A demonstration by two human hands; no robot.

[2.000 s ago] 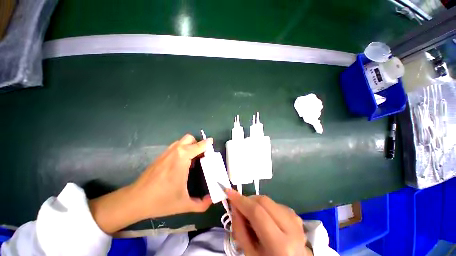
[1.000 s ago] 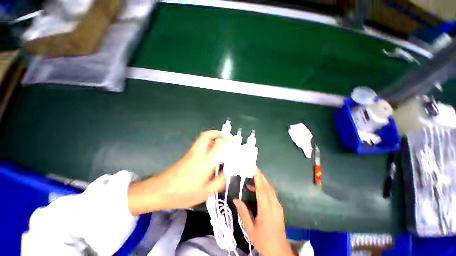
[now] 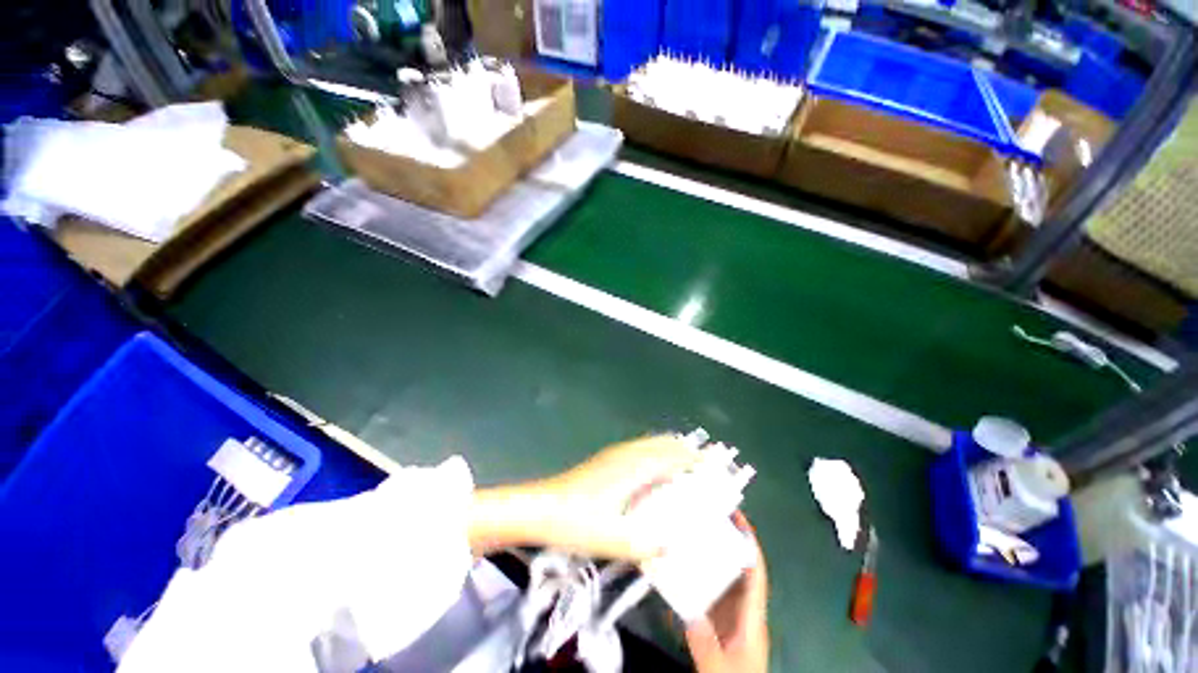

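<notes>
White power adapters [image 3: 696, 546], held side by side with their pins pointing up and away, are gripped between my two hands above the bench's front edge. My left hand [image 3: 591, 502] holds them from the left. My right hand [image 3: 742, 618] is at their right and lower side, partly hidden behind them. The white cords [image 3: 572, 598] hang bundled below, blurred. A crumpled white cloth [image 3: 837, 497] lies on the green bench to the right, with the red-handled knife [image 3: 865, 592] just below it.
A blue tote [image 3: 132, 408] with adapters stands at left. A carton of adapters [image 3: 480, 184] sits on a clear tray at the back left; more cartons [image 3: 893, 171] stand behind. A small blue tray [image 3: 949, 526] with a white bottle [image 3: 1018, 493] is at right, beside the metal post.
The view has swung up and left, bringing the tote and cartons into sight. The adapters, brought together between both hands, are now tilted and lifted. The red-handled knife has left my right hand and lies on the bench.
</notes>
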